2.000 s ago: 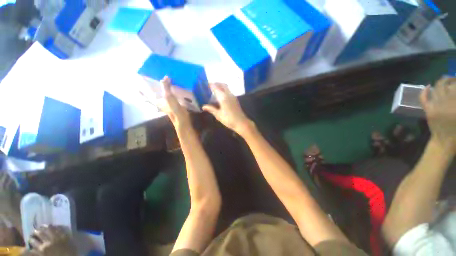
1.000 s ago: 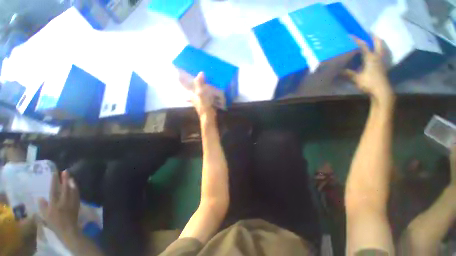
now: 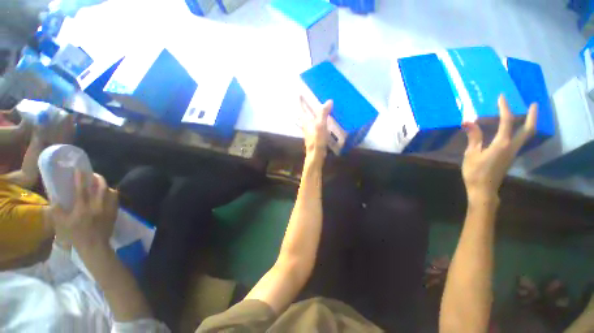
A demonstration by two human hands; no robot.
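A retail carton [image 3: 344, 103] with a blue top and white front stands at the table's front edge. My left hand [image 3: 317, 123] rests against its white front, fingers spread; whether it grips the carton is unclear. To the right stand cartons side by side: a blue one [image 3: 430, 91], a light blue one [image 3: 487, 81] with white lettering, and a darker blue one [image 3: 533, 97]. My right hand [image 3: 492, 153] is at the front of the light blue carton, fingers apart, some overlapping its lower edge. It holds nothing visible.
More blue and white cartons [image 3: 156, 84] stand along the front edge at left. Another carton [image 3: 312, 26] stands behind mine. A pale carton [image 3: 573, 123] is at far right. At left a neighbour's hand [image 3: 91, 211] holds a white device [image 3: 64, 170]. The table's dark edge runs below.
My right hand has left the near carton and moved right to the group of cartons. My left hand stays at the near carton. The view has shifted, and the neighbour's white device has turned.
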